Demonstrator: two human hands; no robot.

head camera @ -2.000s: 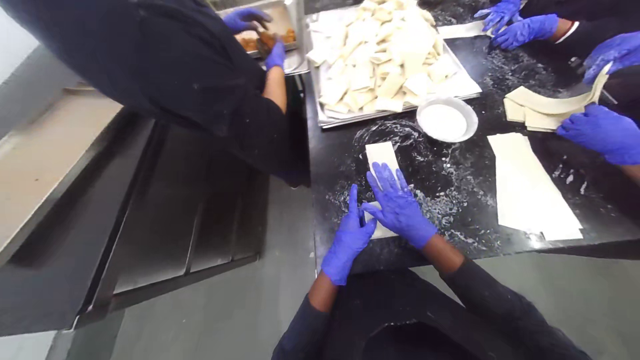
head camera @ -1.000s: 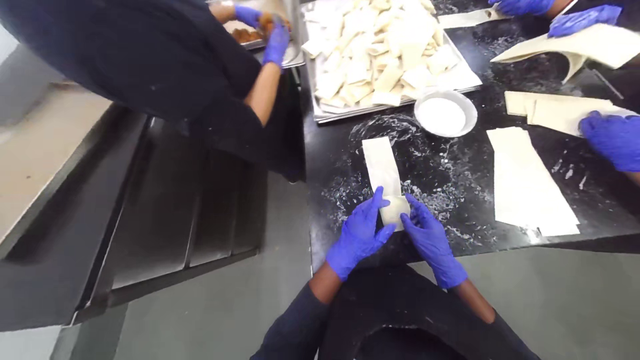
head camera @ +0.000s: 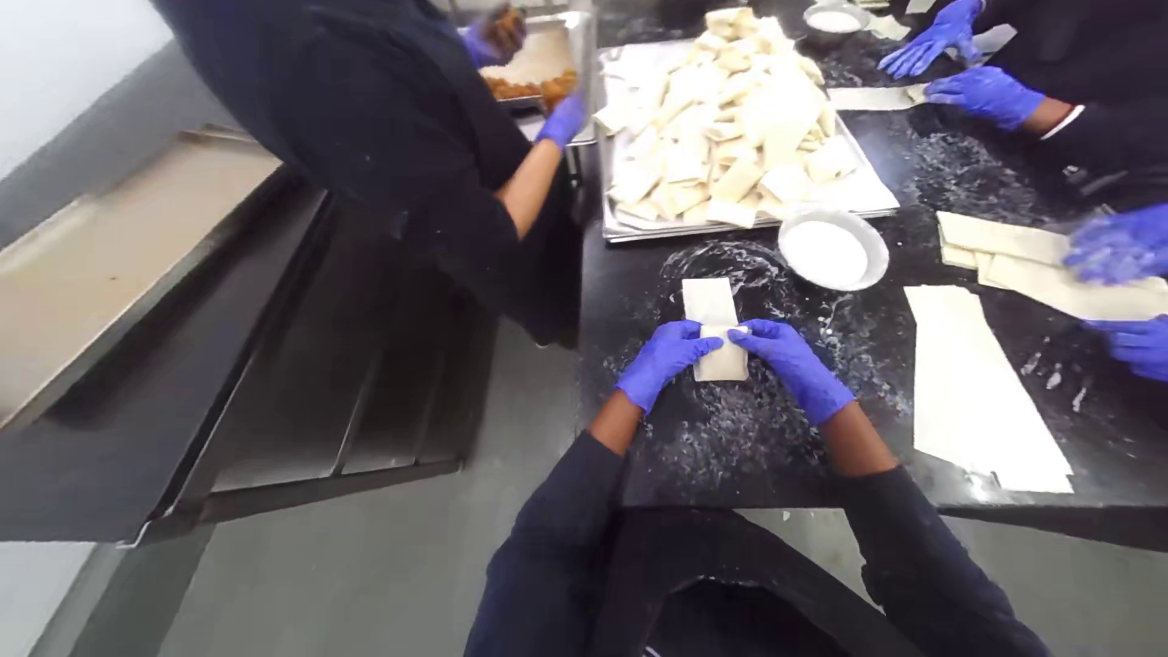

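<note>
A pale dough strip (head camera: 709, 299) lies on the dark tabletop, its near end folded into a flat rectangular packet (head camera: 722, 362). My left hand (head camera: 666, 356), in a blue glove, grips the packet's left upper corner with thumb and fingers. On the right upper corner, my right hand (head camera: 789, 360), gloved alike, pinches the dough. Just beyond my right hand stands a round metal bowl (head camera: 833, 249) of white powder or paste. Farther right lies a stack of long flat dough strips (head camera: 981, 392).
A metal tray (head camera: 890, 205) heaped with folded dough pieces (head camera: 730, 137) stands beyond my hands. At left, a co-worker handles brown food over another tray (head camera: 538, 55). Co-workers' gloved hands (head camera: 985, 96) work dough at the right, near more strips (head camera: 1031, 255). The table's near edge runs below my forearms.
Both my hands have moved away from the table's near edge with the folded end, and less of the strip now lies flat. The co-workers' hands at right have shifted.
</note>
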